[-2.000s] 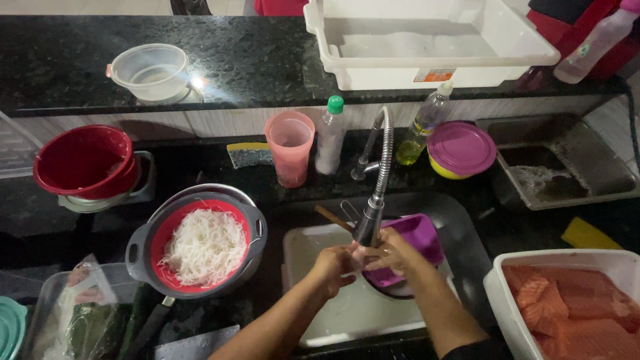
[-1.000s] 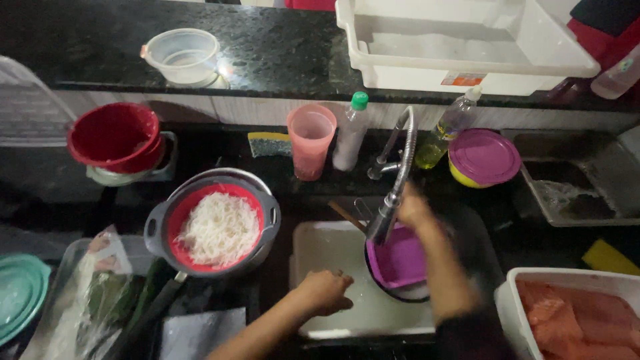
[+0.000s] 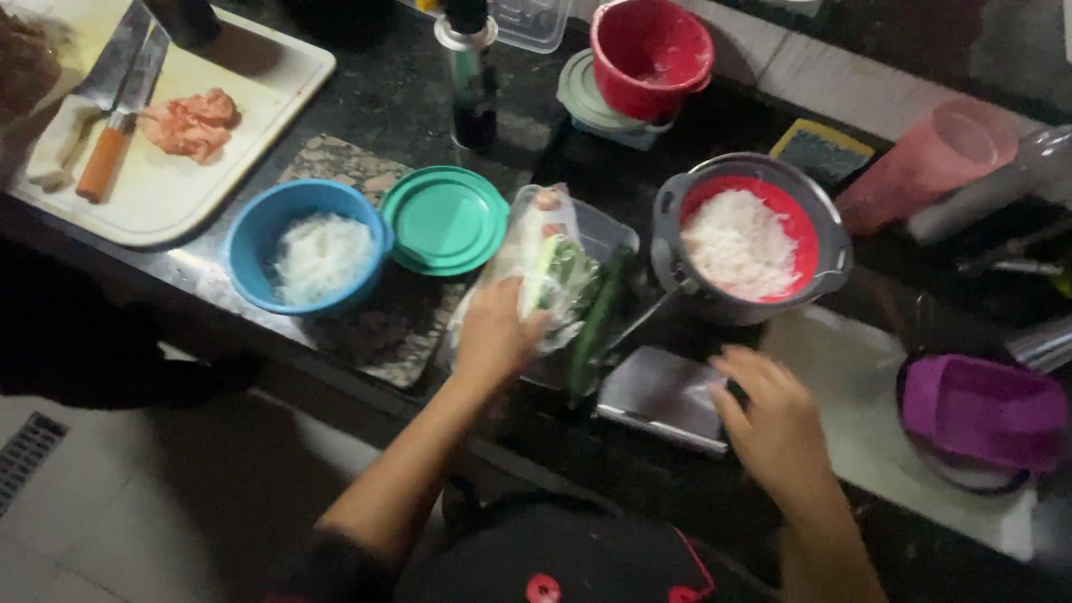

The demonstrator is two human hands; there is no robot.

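Note:
My left hand (image 3: pixel 498 331) is at the near left side of a clear plastic container (image 3: pixel 615 226) with wrapped vegetables (image 3: pixel 561 272) and a dark green cucumber (image 3: pixel 599 322) in it; blur hides whether its fingers grip the wrap. My right hand (image 3: pixel 766 402) hangs with bent, spread fingers by the right edge of a flat silvery scale-like device (image 3: pixel 666 398), holding nothing. Behind that device, a grey and red colander (image 3: pixel 662 243) of shredded white food (image 3: pixel 741 243) rests on a pot. Left of the container are a teal round lid (image 3: pixel 444 219) and a blue bowl (image 3: pixel 243 268) with more white shreds.
A white cutting board (image 3: pixel 276 109) at the far left bears knives (image 3: pixel 109 151) and pinkish pieces of raw meat or fish (image 3: pixel 197 126). A dark bottle (image 3: pixel 471 84) and a red bowl (image 3: pixel 649 59) stand at the back. On the right, a purple container (image 3: pixel 984 410) lies by a pale board.
The view has swung far to the left. Both hands have left the sink and faucet area; the left is now at the clear container, the right near the flat device.

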